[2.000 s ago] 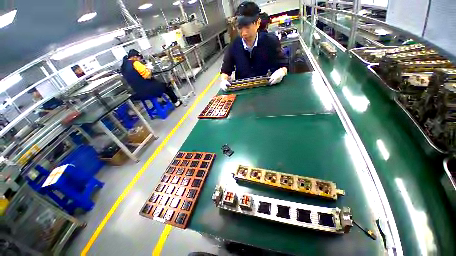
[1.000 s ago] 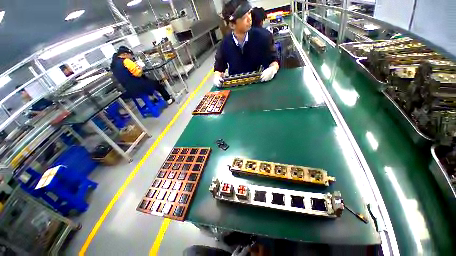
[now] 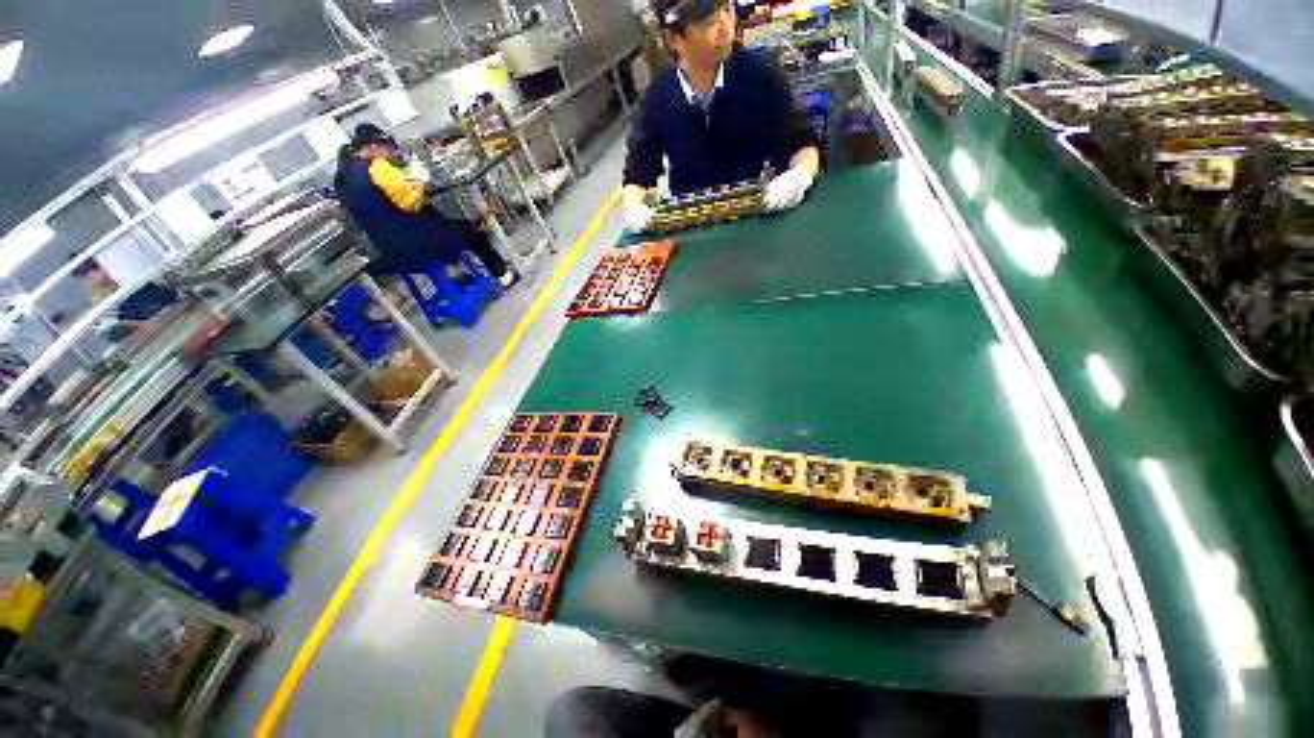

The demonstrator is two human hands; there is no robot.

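Observation:
A silver bar fixture (image 3: pixel 800 564) lies nearest on the green bench. Red-orange components (image 3: pixel 686 534) sit in holders at its left end, with dark square openings to the right. A brass-coloured fixture bar (image 3: pixel 824 476) with round-looking recesses lies just behind it. An orange-brown parts tray (image 3: pixel 523 513) with rows of dark squares lies at the bench's left edge. Loose black pieces (image 3: pixel 654 402) lie behind the bars. Neither of my hands shows clearly; a small pale blurred shape is at the bottom edge, and I cannot tell what it is.
Across the green bench (image 3: pixel 807 346), a person (image 3: pixel 713 123) in white gloves holds another fixture bar (image 3: pixel 706 208) beside a second tray (image 3: pixel 621 280). A green conveyor or shelf and fixture stacks (image 3: pixel 1225 202) run along the right. Blue stools (image 3: pixel 216 505) stand left of the yellow floor line.
The camera view has shifted slightly. A dark shape and a small pale shape now show at the bottom edge. The person opposite has turned their head. The bars and near tray lie unchanged.

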